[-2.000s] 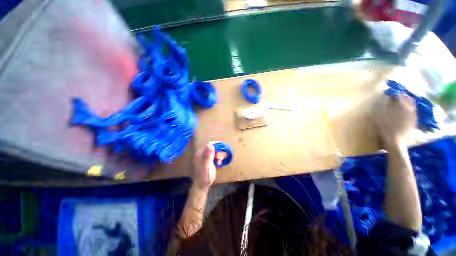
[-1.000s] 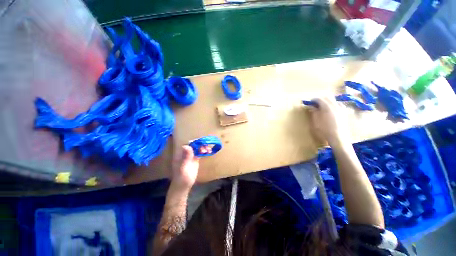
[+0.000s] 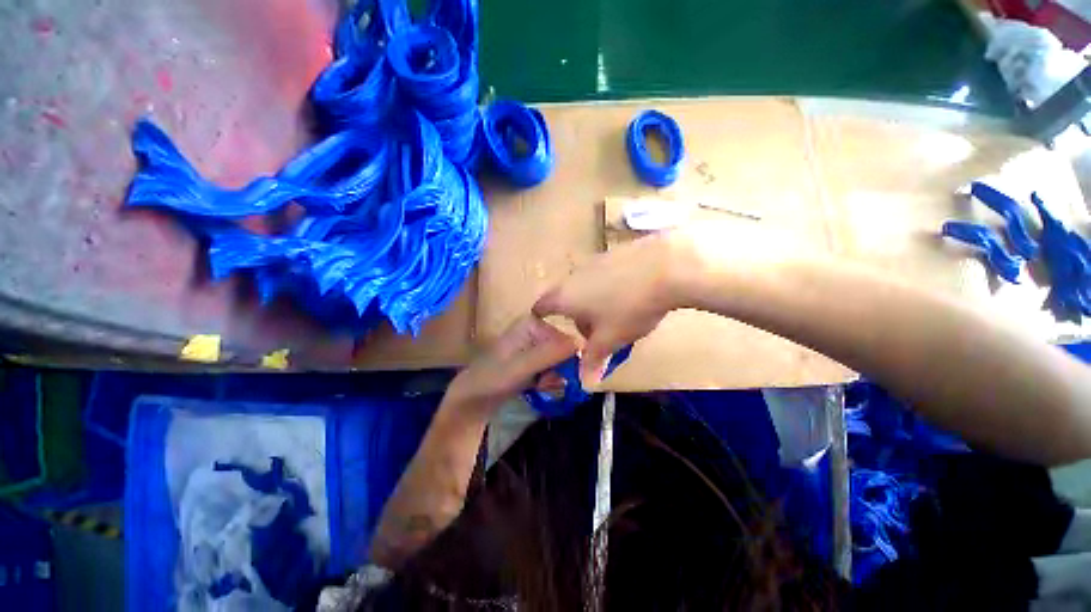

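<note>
My left hand (image 3: 517,362) holds a blue oval ring (image 3: 553,397) at the bench's front edge, its loop hanging below the fingers. My right hand (image 3: 616,299) is against it, with a bit of blue strap showing past its fingertips; the fingers partly hide both pieces. Two blue rings stand on the cardboard bench, one beside the heap (image 3: 518,144) and one (image 3: 656,148) further right. A small cardboard pad (image 3: 622,219) with a white patch lies behind my right wrist, a thin stick (image 3: 727,212) beside it.
A large nested blue stack (image 3: 407,227) leans on the grey stained box (image 3: 72,239) at left. Loose blue strap pieces (image 3: 1062,257) lie at far right. A green belt (image 3: 766,48) runs behind. Blue crates stand below the bench, one at left (image 3: 146,502) with white sheeting.
My right hand has moved left from the bench's right part, bringing a blue piece to my left hand. Both hands are now together over the ring, nearer my body. The view has shifted.
</note>
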